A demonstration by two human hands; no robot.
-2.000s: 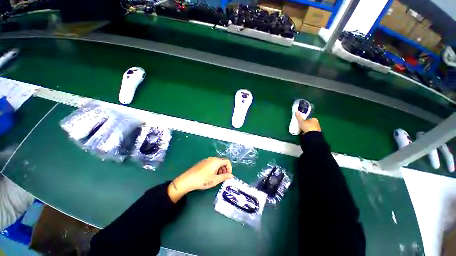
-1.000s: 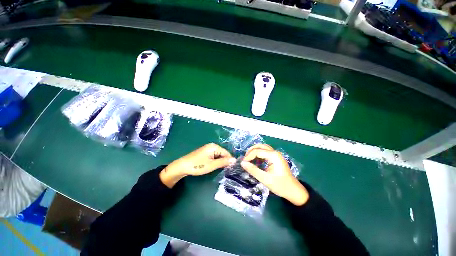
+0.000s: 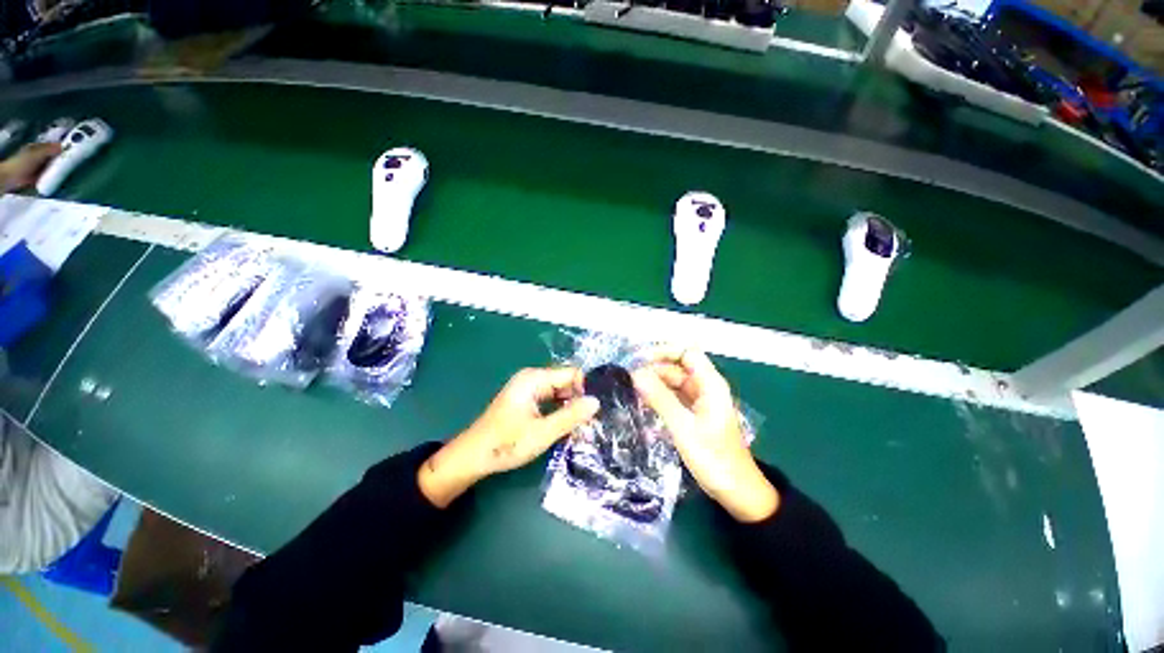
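My left hand (image 3: 514,427) and my right hand (image 3: 700,424) are close together above the bench, pinching the top end of a dark face panel (image 3: 618,406) in clear plastic between their fingertips. The held panel hangs over a clear plastic bag (image 3: 610,508) with dark parts showing through, lying on the green bench. Crinkled clear plastic shows just behind my hands; part of it is hidden by them. Another bag behind my right hand is mostly hidden.
Overlapping bagged panels (image 3: 272,316) lie at the left of the bench. Beyond the white rail (image 3: 536,301), the green conveyor (image 3: 536,191) carries spaced white devices (image 3: 696,249). Another person's hand (image 3: 26,166) touches a device at far left. A blue bin (image 3: 23,291) and a slanted post (image 3: 1104,344) flank the bench.
My right hand has left the device on the belt and come back beside my left hand. Both hands now hold up a dark panel. A person's hand has appeared at far left.
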